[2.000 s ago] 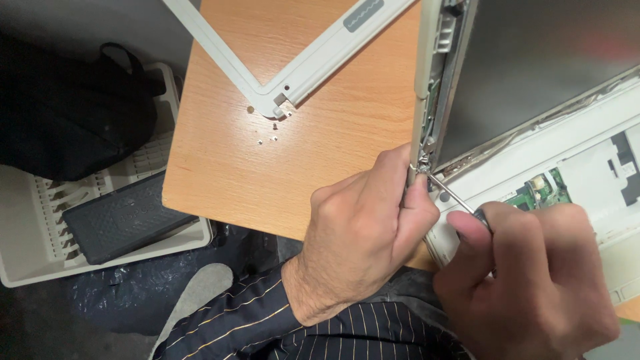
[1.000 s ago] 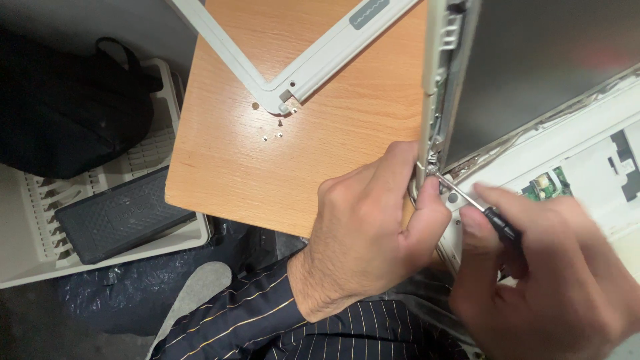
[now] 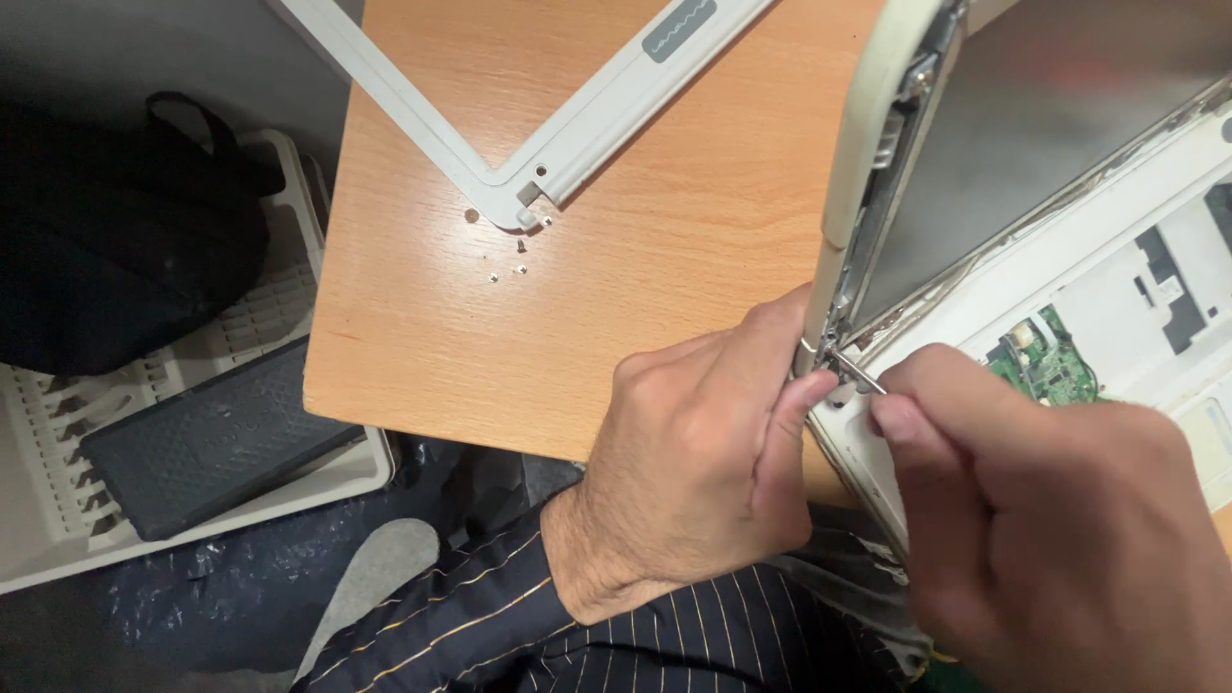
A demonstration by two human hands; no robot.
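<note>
An opened laptop stands at the right, its screen [image 3: 1039, 164] tilted up with the inner metal edge bare. My left hand [image 3: 693, 443] grips the lower corner of the laptop's lid [image 3: 835, 231] near the hinge. Pinched in my right hand [image 3: 1039, 481] is a screwdriver [image 3: 859, 372]; its thin shaft reaches the hinge [image 3: 834, 345], and its handle is hidden by the fingers. A green circuit board [image 3: 1054, 366] shows in the opened white base [image 3: 948, 313]. To the left, a detached white screen bezel [image 3: 577, 120] lies on the wooden table, with several small screws [image 3: 521, 269] by its corner.
The wooden table's [image 3: 414, 318] left and front edges are in view. Beyond them is a whitish plastic rack [image 3: 289, 231] holding a black cloth bag [image 3: 115, 231] and a dark textured box [image 3: 221, 438]. Dark plastic sheeting [image 3: 212, 597] lies below.
My right-hand fingers have shifted on the screwdriver, covering the black handle seen a second ago. My left hand still holds the lid corner.
</note>
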